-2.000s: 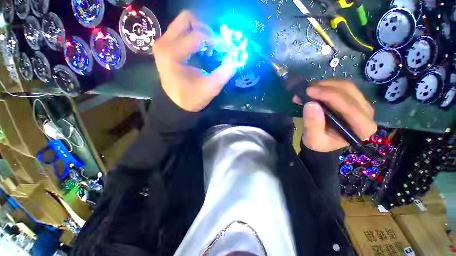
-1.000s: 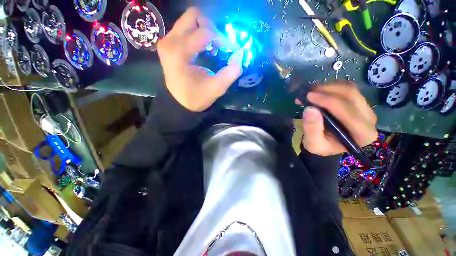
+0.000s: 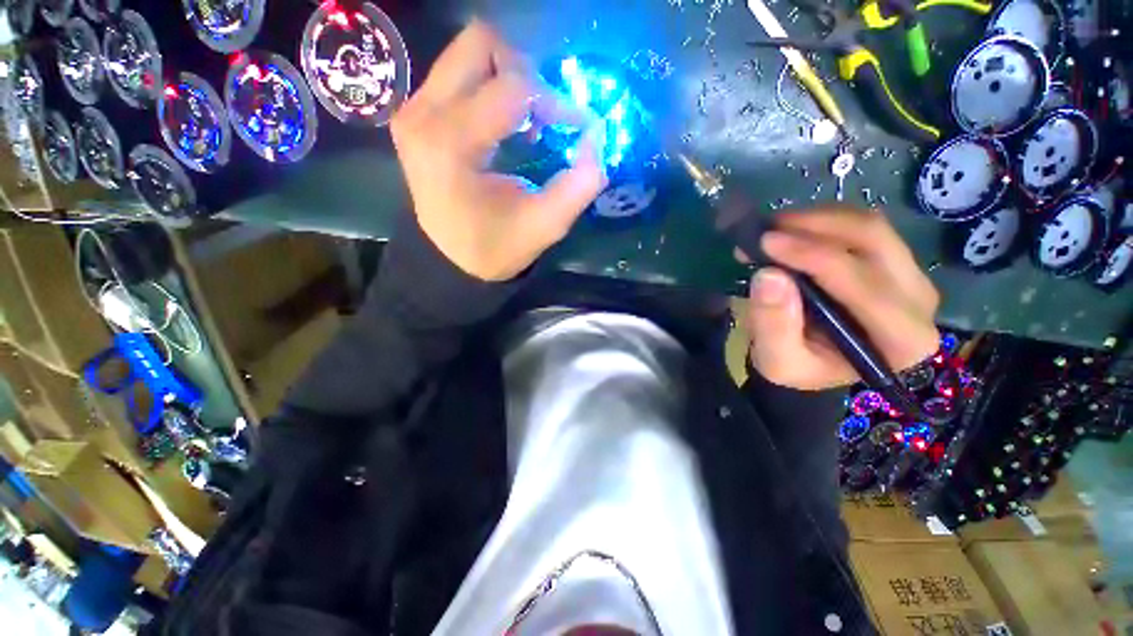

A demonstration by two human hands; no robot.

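Note:
My left hand point(image 3: 497, 168) holds a round LED circuit board point(image 3: 599, 112) by its edge between thumb and fingers. The board glows bright blue, and the glare hides its details. My right hand point(image 3: 839, 298) holds a black soldering iron point(image 3: 835, 321) like a pen. Its metal tip points up and left toward the board, with a gap between them. A white-faced round housing point(image 3: 625, 196) lies on the dark green mat just below the board, partly covered by it.
Clear-rimmed light units point(image 3: 270, 107) stand in rows at the left, some glowing. Black housings with pale faces point(image 3: 1000, 85) are piled at the right. Yellow-and-black pliers point(image 3: 880, 77) and a slim stick point(image 3: 795, 62) lie at upper right. Cardboard cartons point(image 3: 926, 584) are at lower right.
Both hands keep nearly the same pose, slightly further right than two seconds ago. The view has shifted a little. The iron's metal tip shows more clearly now.

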